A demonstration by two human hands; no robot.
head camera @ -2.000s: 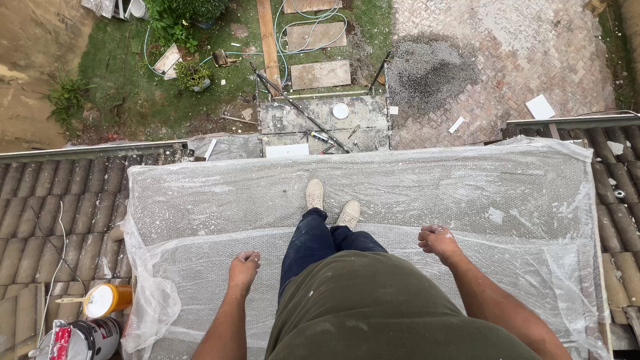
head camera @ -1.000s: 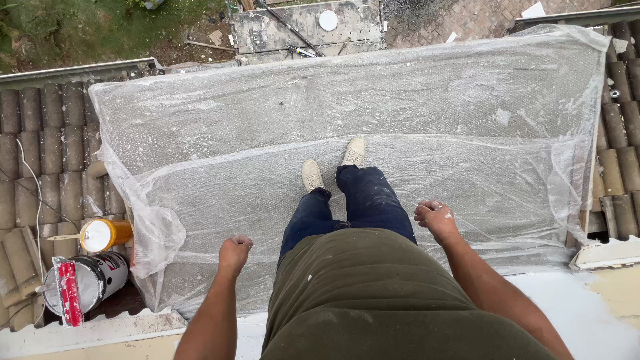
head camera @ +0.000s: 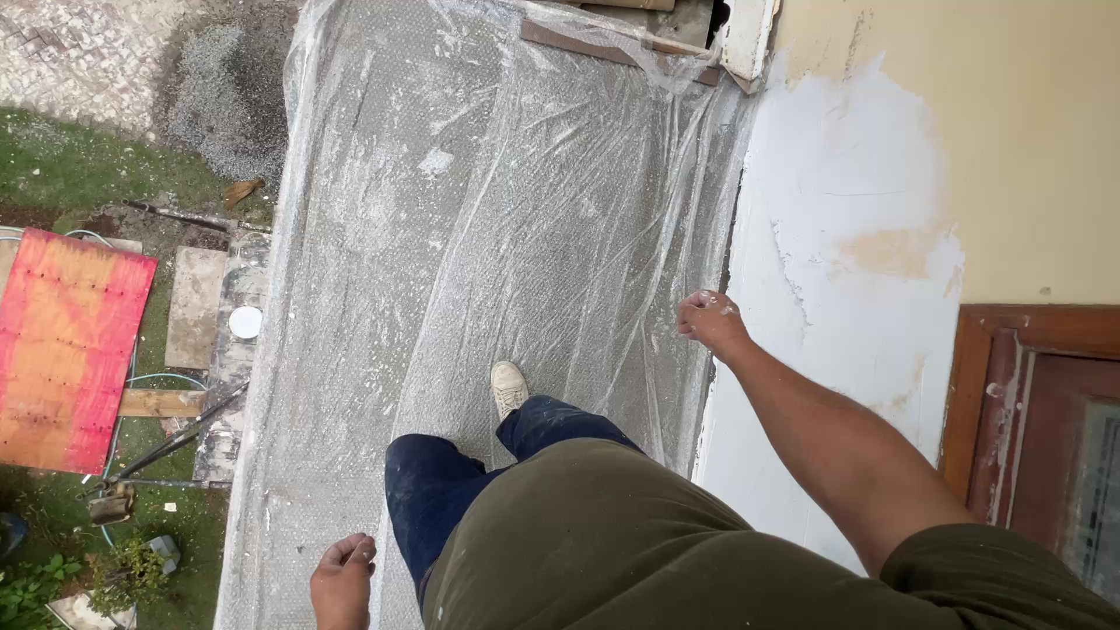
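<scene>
Bubble wrap (head camera: 350, 289), wrinkled and spotted white, covers the narrow surface under my feet. Over its left part hangs my left hand (head camera: 343, 577), fingers loosely curled and holding nothing. My right hand (head camera: 709, 319) has white residue on it and is curled with no object in it. It appears above the wrap's right edge, beside a white-coated strip of wall (head camera: 831, 219); whether it touches anything is unclear. One pale shoe (head camera: 508, 389) shows on the wrap; the other is hidden.
Beyond the left edge, ground lies far below, with a gravel pile (head camera: 229, 96), an orange-pink panel (head camera: 74, 350) and a round white lid (head camera: 246, 323). At right is a wood-framed window or door (head camera: 1032, 324). A wooden strip (head camera: 577, 42) lies under plastic at the top.
The view has turned strongly, bringing the wall and wooden frame in. The paint containers seen earlier at lower left are out of view. One foot has moved under my body.
</scene>
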